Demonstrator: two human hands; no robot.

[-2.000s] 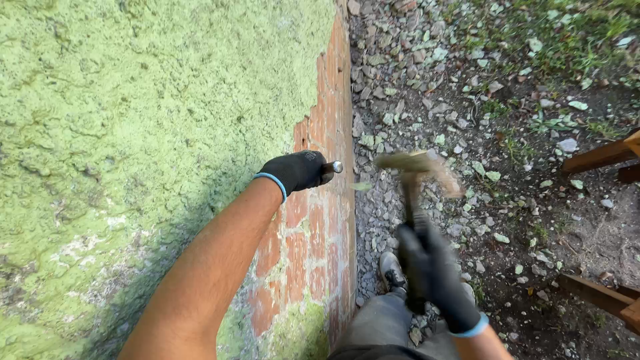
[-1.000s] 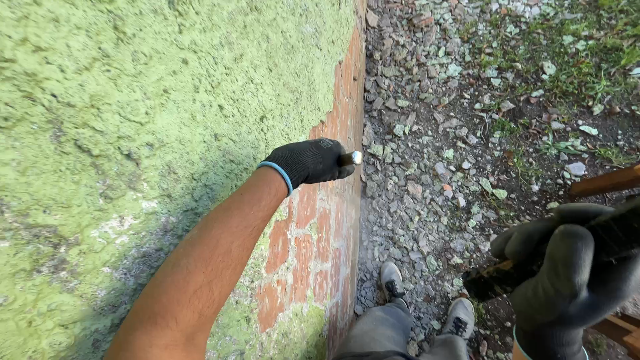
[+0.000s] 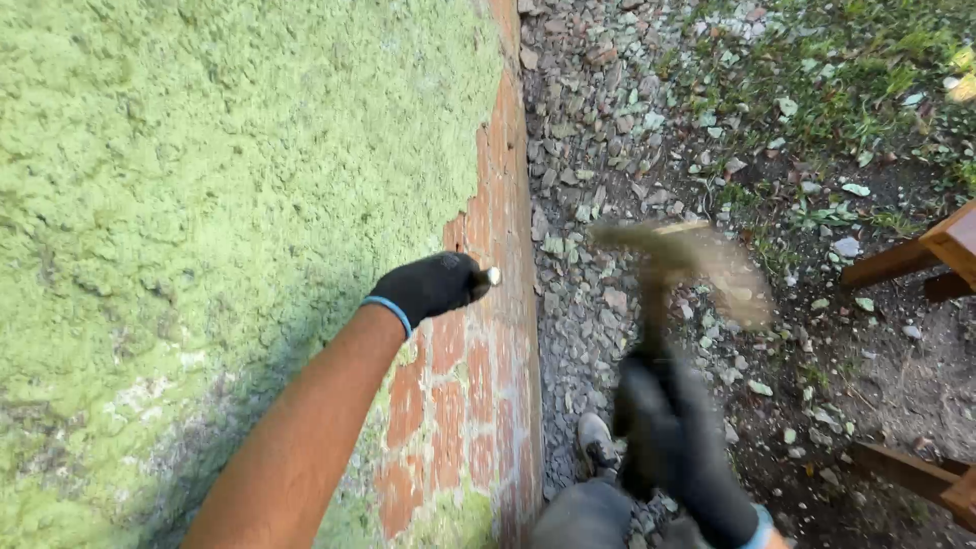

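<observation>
My left hand [image 3: 431,288], in a black work glove with a blue cuff, is closed around a metal chisel [image 3: 493,276] at the wall. Only the chisel's bright struck end shows; its blade is hidden. Beneath that hand, green rough plaster [image 3: 229,152] meets exposed red brick [image 3: 450,427]. My gloved right hand [image 3: 667,419] grips the handle of a hammer [image 3: 656,259], out over the ground to the right of the chisel. Both the hammer head and that hand are motion-blurred.
Rubble and plaster chips [image 3: 579,191] lie along the wall's foot, beside my shoe [image 3: 596,438]. Wooden legs of some structure [image 3: 888,263] stand at the right edge, with another wooden piece [image 3: 900,469] lower down. Grass [image 3: 854,84] grows at the upper right.
The right hand and hammer have come from the lower right toward the chisel since one second ago, when the hammer head was out of view. The left hand keeps its place on the wall.
</observation>
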